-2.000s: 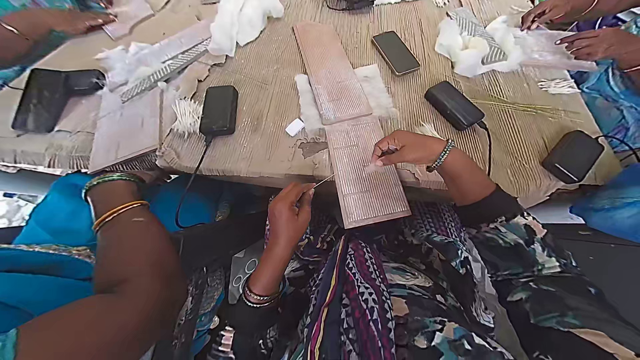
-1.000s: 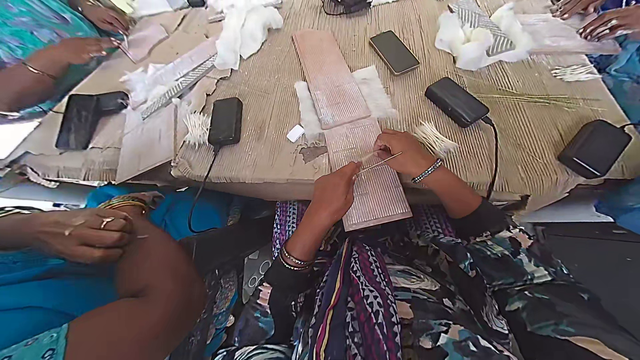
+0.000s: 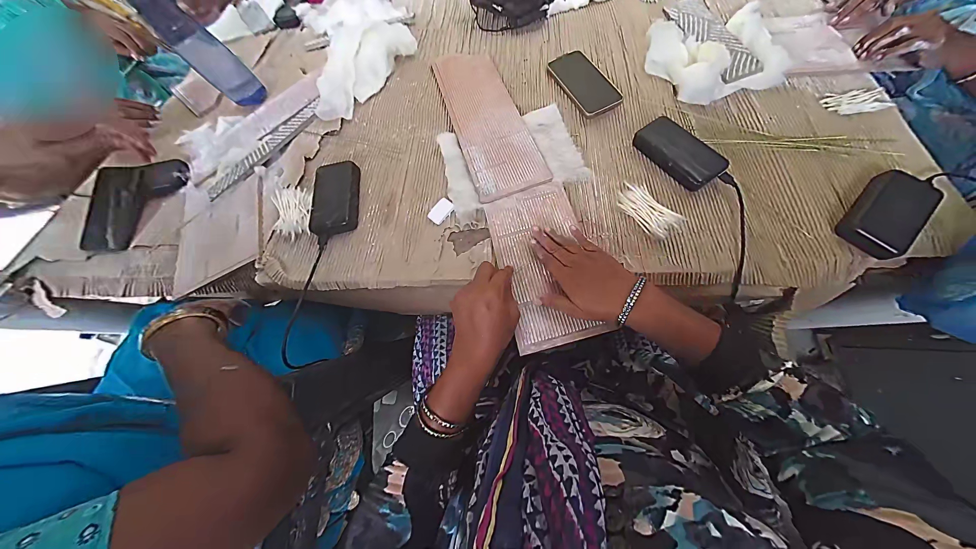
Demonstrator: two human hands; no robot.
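Observation:
A pale pink ridged board (image 3: 526, 252) lies lengthwise over the table's near edge. Across its far end rests a second ridged pink board (image 3: 492, 126). My right hand (image 3: 583, 278) is laid on the near board with its fingers spread. At that board's left edge is my left hand (image 3: 486, 309), its fingers curled; whether a thin stick is between them cannot be told. White cotton wadding (image 3: 559, 145) sticks out from under the far board. A small bundle of cotton-tipped sticks (image 3: 650, 211) lies to the right of my right hand.
Black corded boxes (image 3: 681, 152) (image 3: 335, 198) flank the boards. A smartphone (image 3: 585, 84) and thin green stalks (image 3: 808, 142) lie farther back. A small white piece (image 3: 441, 210) is left of the boards. Co-workers' arms and hands are at the left and the far right.
My right hand has gone from pinching above the board to lying spread on it. My left hand has moved to the board's left edge. The thin stick seen between my hands earlier is not visible now.

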